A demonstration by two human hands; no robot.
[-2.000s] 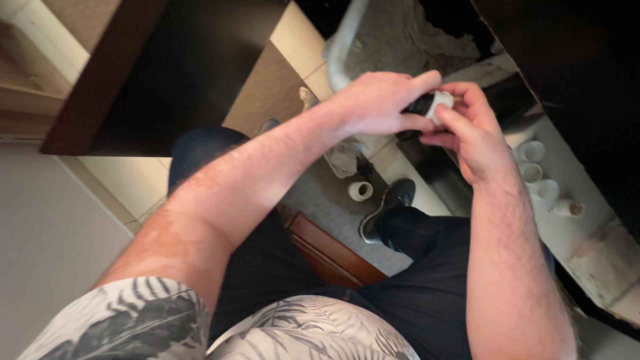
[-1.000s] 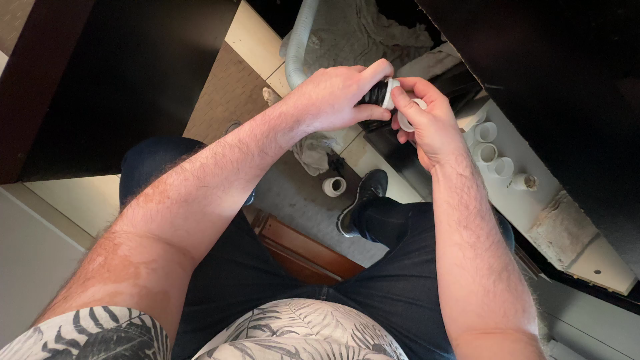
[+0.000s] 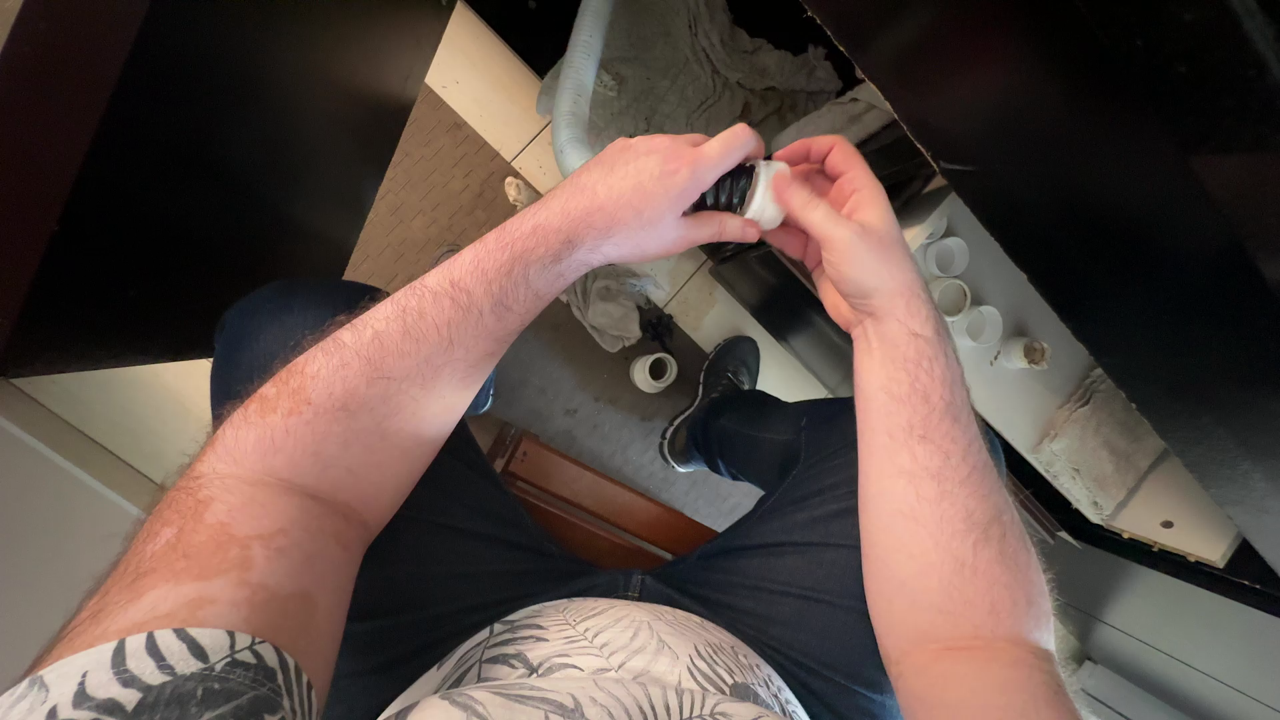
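My left hand (image 3: 665,195) is wrapped around a black ribbed piece (image 3: 730,190), perhaps a corrugated hose end, that has a white plastic collar (image 3: 766,195) at its right end. Fingers and thumb of my right hand (image 3: 835,215) close on the right side of that collar. The far part of the black piece is hidden in my left palm. Behind the hands a grey corrugated hose (image 3: 575,95) curves down past crumpled cloths (image 3: 680,70).
On the floor below lie a white plastic fitting (image 3: 653,372) and a dirty rag (image 3: 608,310), near my shoe (image 3: 710,400). Several white rings (image 3: 947,257) stand on a pale panel at the right, with a folded cloth (image 3: 1098,440). Dark panels (image 3: 1080,200) flank both sides.
A second ago a white ring showed in my right hand beside the collar; now that hand's fingers are against the collar. My left hand still holds the black piece.
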